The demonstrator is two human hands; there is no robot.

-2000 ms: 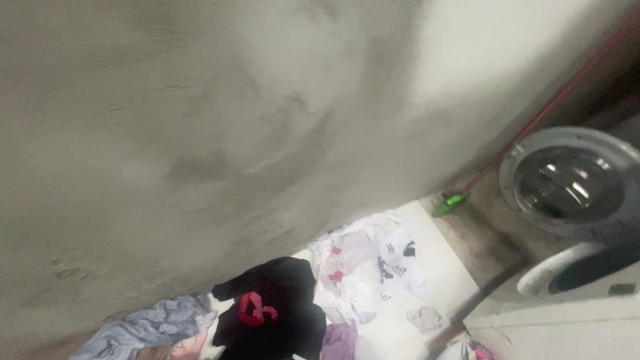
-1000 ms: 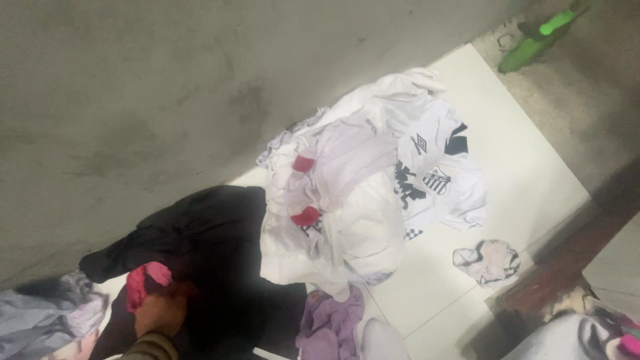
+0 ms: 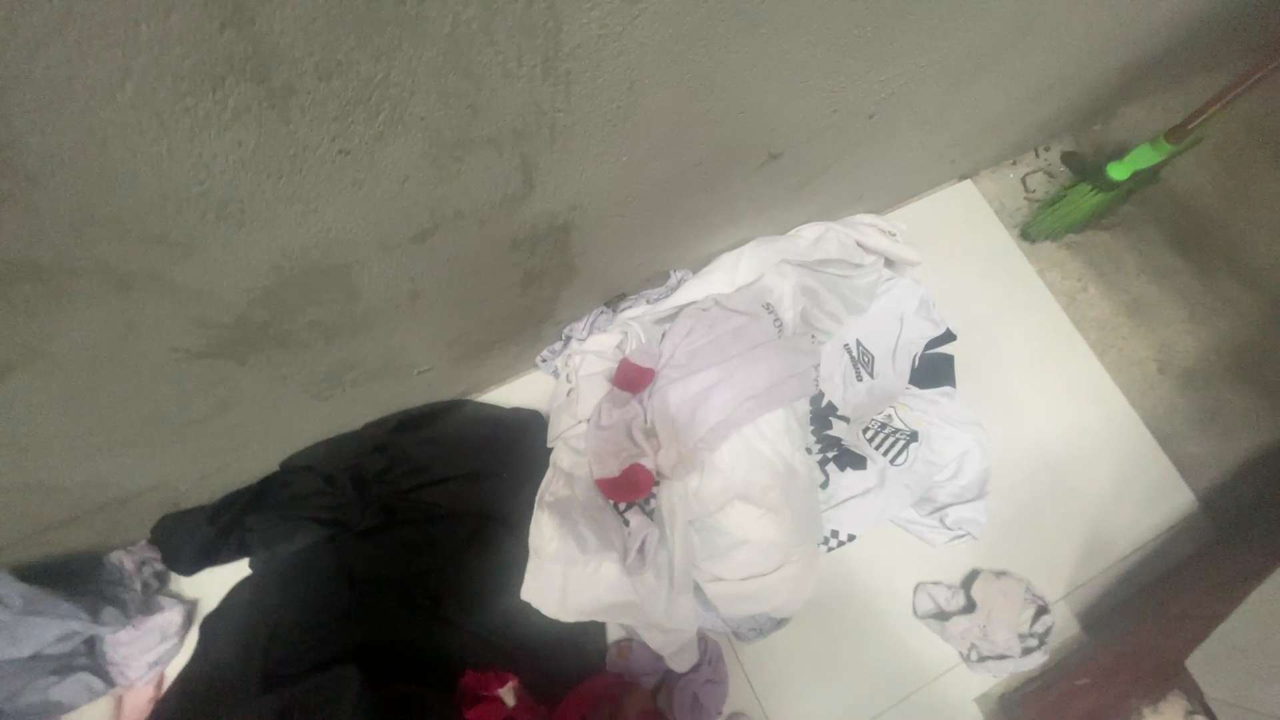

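Note:
Neither of my hands shows in the view now. A black garment lies spread on the white tiled floor beside the wall. Red cloth shows at the bottom edge, against the black garment. Right of the black garment is a heap of white and pale clothes, with two red patches on one piece. A white Umbro football shirt with a striped crest lies at the heap's right side. Purple cloth sits below the heap. A small crumpled pale garment lies apart on the tiles. Greyish-blue clothes are at the lower left.
A rough grey wall runs along the far side of the clothes. A broom with green bristles rests on the bare concrete at the upper right. A dark reddish-brown beam or edge crosses the lower right.
A hand at the pink-red cloth on the black garment one second ago is out of view. That cloth no longer shows at its earlier place. Red cloth now shows at the bottom edge.

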